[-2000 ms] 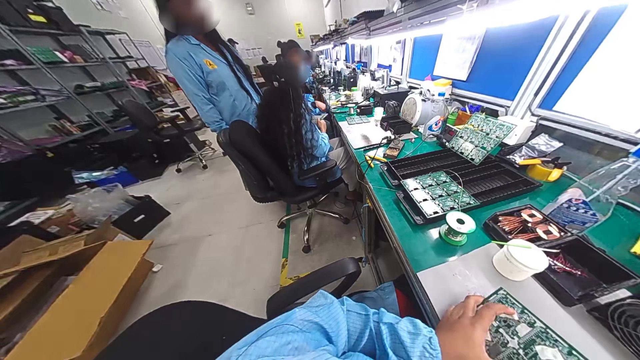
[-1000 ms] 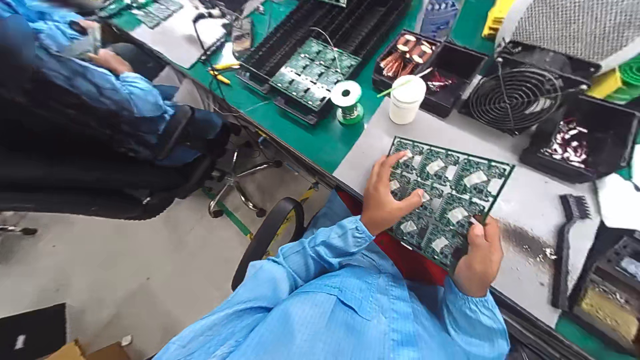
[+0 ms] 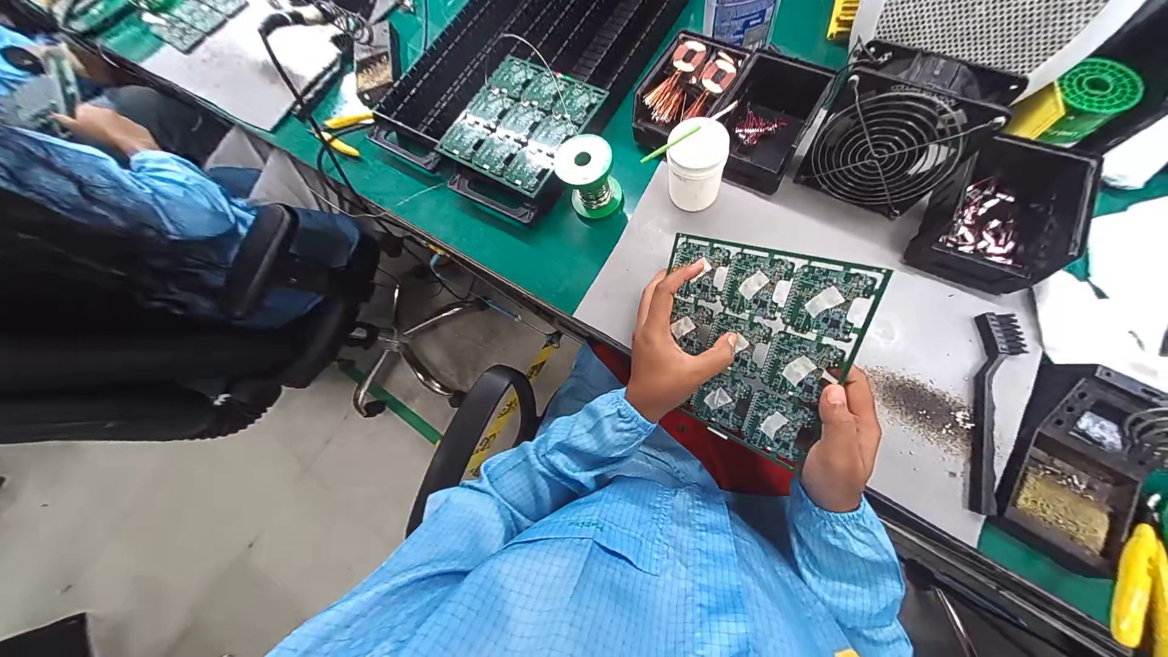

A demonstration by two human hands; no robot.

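Observation:
A panel of green printed circuit boards point(image 3: 776, 319), with a piece of whitish tape on each section, is held up over the front edge of the bench. My right hand point(image 3: 841, 438) grips its lower right edge, thumb on top. At its left side is my left hand point(image 3: 671, 351), index finger and thumb spread over the face; the other fingers are partly hidden. Behind the panel stands a white tub point(image 3: 698, 169) with a green stick across its lid. A black-bristled brush point(image 3: 985, 411) lies to the right on the grey mat point(image 3: 630, 265), beside scattered dark debris point(image 3: 922, 411).
A solder wire spool point(image 3: 589, 178) stands near another board panel point(image 3: 520, 123) on black racks. Black bins hold copper coils point(image 3: 689, 68) and small parts point(image 3: 985, 224), with a fan point(image 3: 899, 137) between. A soldering tip cleaner point(image 3: 1063, 502) sits at right. A co-worker's hand point(image 3: 109, 128) is at upper left.
The view has swung from the room down to the bench since the oldest frame. There, my one visible hand lay on a board panel at the mat; now both hands hold a panel at the bench edge.

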